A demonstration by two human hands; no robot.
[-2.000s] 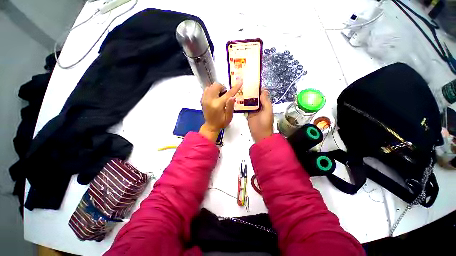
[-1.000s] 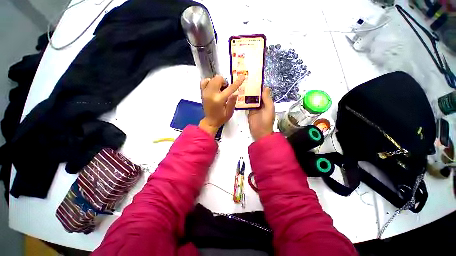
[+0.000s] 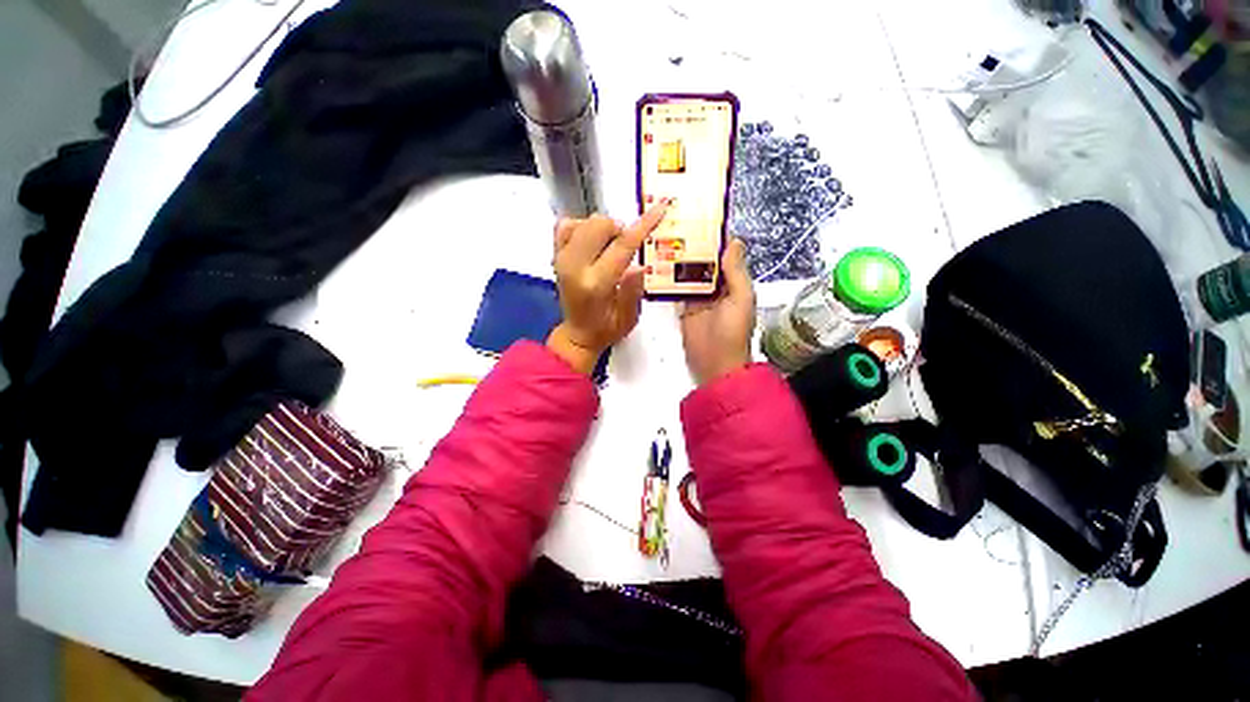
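Note:
A smartphone (image 3: 685, 178) with a lit screen and dark reddish case is held upright above the table. My right hand (image 3: 718, 313) grips its lower right edge. My left hand (image 3: 595, 281) is at the phone's left side, its index finger extended over the screen; the other fingers are partly curled and hold nothing visible. The black garment piece (image 3: 617, 638) lies across my lap between my sleeves, with a thin silvery chain trim (image 3: 672, 606) along its edge. Thread snips (image 3: 655, 501) lie on the table between my forearms.
A steel flask (image 3: 555, 110) and blue booklet (image 3: 513, 316) are left of the phone. Black garments (image 3: 274, 206) and a striped pouch (image 3: 267, 521) are at left. A green-lidded jar (image 3: 871, 281), black thread cones (image 3: 839, 377) and black handbag (image 3: 1056, 322) are at right. Glittery beads (image 3: 784, 199) lie beyond the phone.
The screen content has changed, and my left index finger has shifted slightly over it. The view has shifted a little. My right hand still holds the phone.

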